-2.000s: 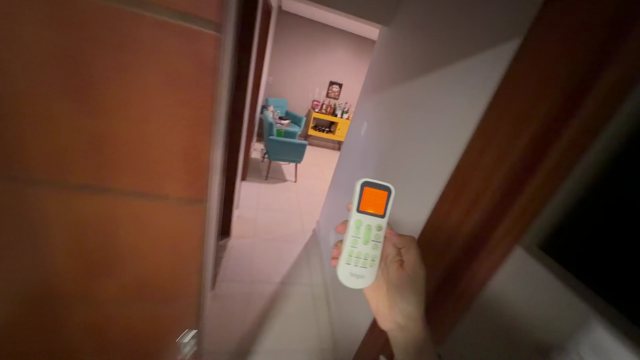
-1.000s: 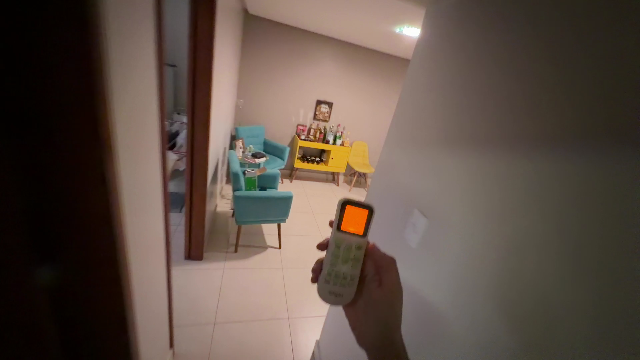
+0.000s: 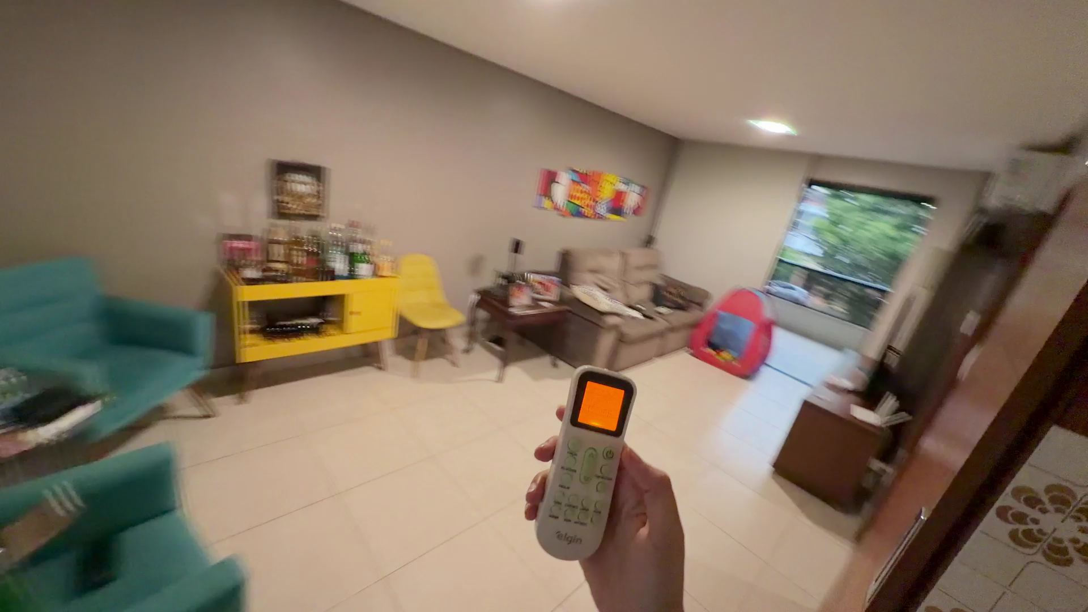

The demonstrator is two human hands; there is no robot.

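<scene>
My right hand (image 3: 639, 527) holds a white Elgin remote control (image 3: 586, 476) upright, slightly tilted, with its face towards me. The fingertips wrap its left edge, and the base of the thumb lies along the right edge. Its screen glows orange above pale green buttons. The remote is held up in front of the tiled floor, low and right of the middle of the view. My left hand is not in view.
Teal armchairs (image 3: 153, 336) stand at left. Along the wall are a yellow sideboard (image 3: 316, 291) with bottles, a yellow chair (image 3: 429, 293), a dark side table (image 3: 518, 314) and a brown sofa (image 3: 637, 331). A red play tent (image 3: 765, 340), a wooden cabinet (image 3: 829, 442) and a door frame (image 3: 994, 442) are further right.
The view has moved from a narrow passage into a wide room, bringing the sofa, play tent and window into sight. The remote stays in my right hand, its screen still orange.
</scene>
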